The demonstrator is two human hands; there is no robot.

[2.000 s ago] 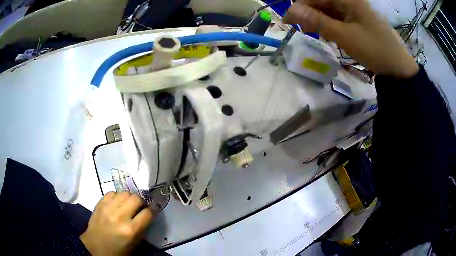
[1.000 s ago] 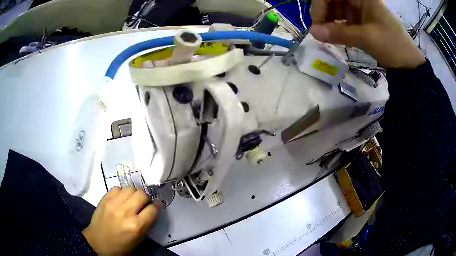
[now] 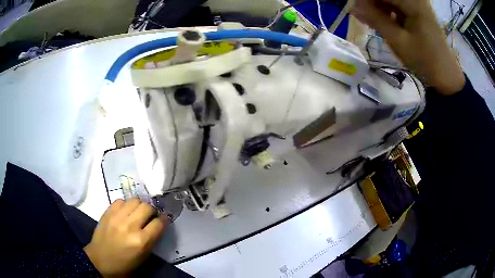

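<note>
The off-white sewing machine head [image 3: 179, 141] fills the middle of the head view. My left hand [image 3: 127, 233] lies on the bed at lower left, fingers curled beside the needle area; what the fingertips touch or pinch is hidden. A shiny round plate [image 3: 169, 206] shows just right of its fingers. A clear or silvery guide piece [image 3: 128, 186] stands just above its knuckles. My right hand [image 3: 399, 27] is raised at the top right edge, blurred and partly cut off, above the white box on the head. A thin pale rod [image 3: 340, 16] shows beside its fingers; I cannot tell whether it is held.
A blue hose [image 3: 163, 40] arches over the head. A green-topped thread cone [image 3: 283, 27] stands behind. A yellow-edged box with dark contents [image 3: 388, 187] is at the right. Dark cloth or sleeve [image 3: 40, 217] covers the lower left. White table [image 3: 309, 236] with ruler marks lies in front.
My right hand has moved up and slightly right, away from the white box. My left hand stays beside the needle area. The view has shifted slightly.
</note>
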